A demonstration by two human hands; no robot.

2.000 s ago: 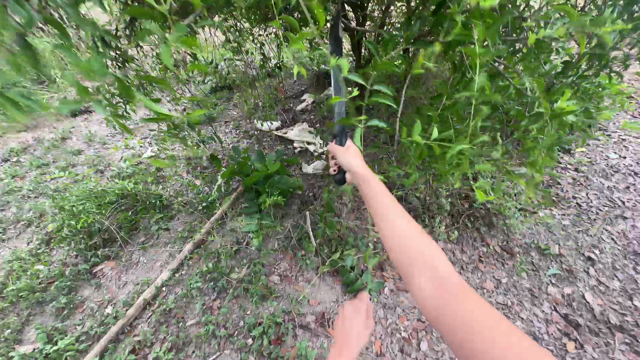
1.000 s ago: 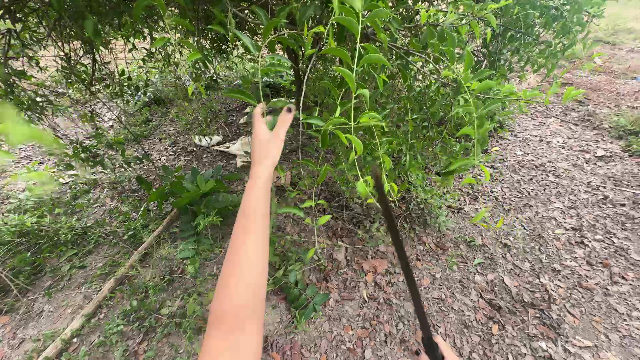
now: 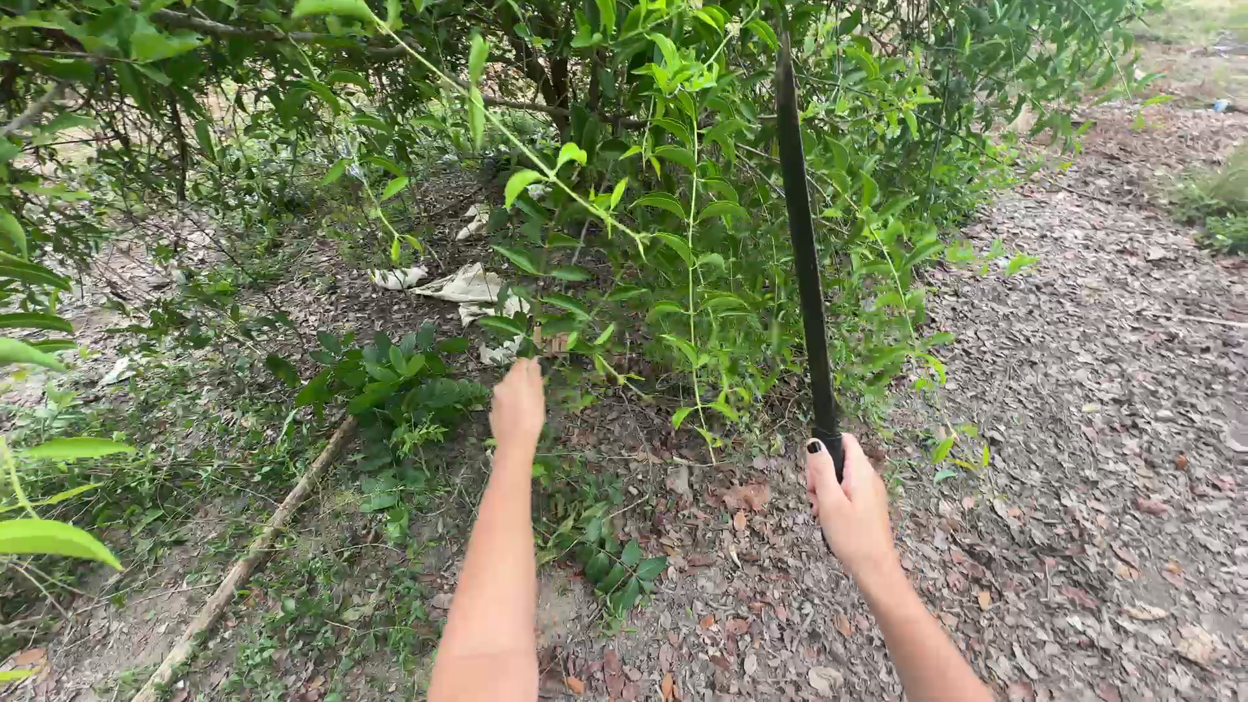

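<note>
My right hand (image 3: 848,497) grips the black handle of a machete (image 3: 804,244), whose long dark blade points up in front of the shrub. To its left, my left hand (image 3: 517,405) is closed at the lower edge of the foliage. A leafy stem (image 3: 565,302) rises just above my left fist and seems to be pinched in it, though the fingers are partly hidden. Green hanging shoots (image 3: 692,292) of the shrub (image 3: 624,166) lie between the left hand and the blade.
A long dry stick (image 3: 244,565) lies on the ground at the left, by a low green plant (image 3: 395,375). Pale crumpled scraps (image 3: 463,285) rest under the shrub. Leaf litter (image 3: 1092,429) covers the ground at the right. Leaves hang close at the left edge.
My left hand, raised with fingers apart among the leaves a second ago, is now lower and closed. The machete has gone from slanting low at the right to nearly upright.
</note>
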